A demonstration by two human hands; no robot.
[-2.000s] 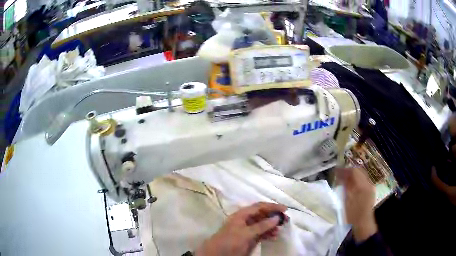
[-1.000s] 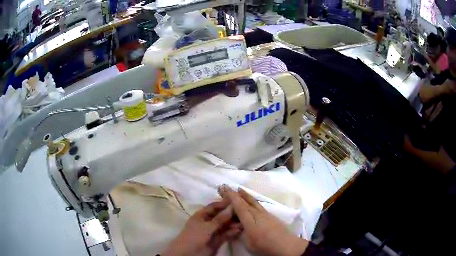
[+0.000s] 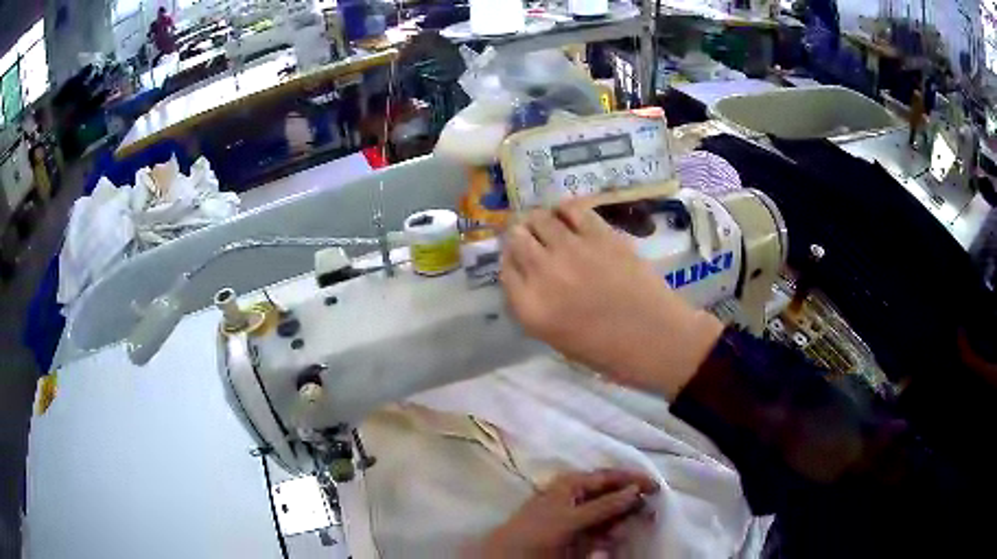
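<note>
The off-white sewing machine [image 3: 405, 349] lies across the view. My right hand [image 3: 596, 295] is over the machine's arm, just below the control panel [image 3: 590, 162]. Its fingers are bent down near the top of the arm; whether they hold anything is hidden. My left hand [image 3: 579, 515] is low in view over the white and cream garment piece [image 3: 448, 480], fingers curled together; a small dark spot shows at its fingertips, too unclear to name. The cloth lies right of the presser foot area [image 3: 341, 464].
A thread cone with a yellow label [image 3: 433, 242] stands on the arm, left of my right hand. The work lamp [image 3: 156, 328] is behind the machine head. A white cloth pile [image 3: 142, 218] is at the back left. Dark cloth [image 3: 864, 229] covers the neighbouring table at right.
My right hand has left my left hand and moved up onto the machine's arm. My left hand stays over the cloth. The view has shifted, so the machine appears further right than one second ago.
</note>
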